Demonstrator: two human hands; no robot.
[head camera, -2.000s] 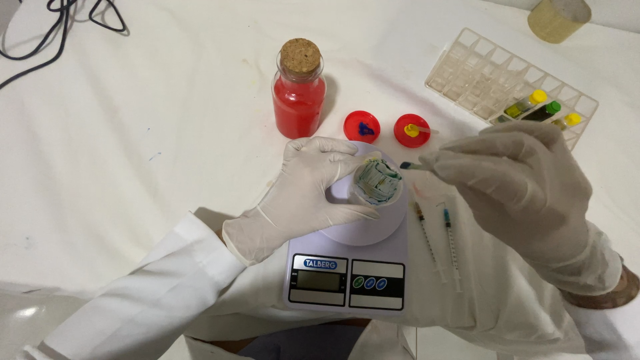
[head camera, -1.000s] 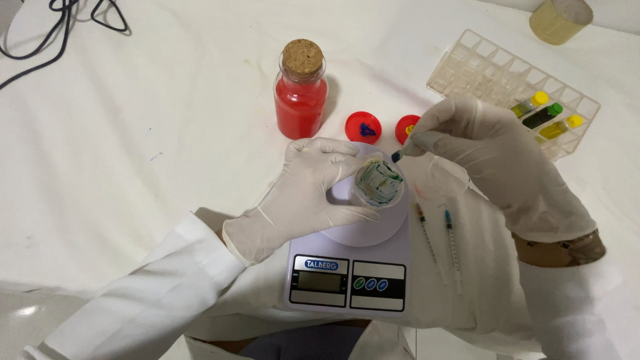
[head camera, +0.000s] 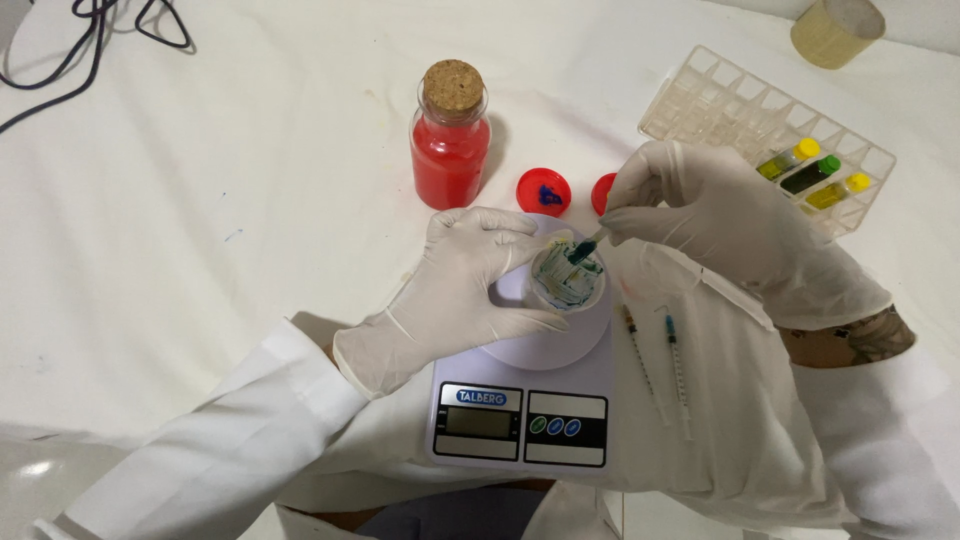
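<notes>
My gloved left hand (head camera: 465, 285) holds a small clear cup (head camera: 568, 281) between thumb and fingers, over the round plate of a Talberg digital scale (head camera: 521, 420). The cup is streaked with green and blue. My gloved right hand (head camera: 697, 217) pinches a thin stick (head camera: 592, 238) whose dark blue-green end lies at the cup's upper rim. Beyond the scale sits a red lid with a blue smear (head camera: 544, 192). A second red lid (head camera: 602, 193) is partly hidden behind my right hand. Two thin syringes (head camera: 646, 367) (head camera: 679, 375) lie to the right of the scale.
A cork-stoppered glass bottle of red liquid (head camera: 450, 154) stands behind my left hand. At the upper right, a clear plastic rack (head camera: 720, 97) holds capped vials (head camera: 810, 175); a roll of tape (head camera: 838, 31) is behind it. Black cables (head camera: 94, 60) lie at the upper left of the white cloth.
My right hand has moved left and brought the stick's dark end to the cup. The second red lid, in plain view two seconds ago, is now partly covered. My left hand stays around the cup.
</notes>
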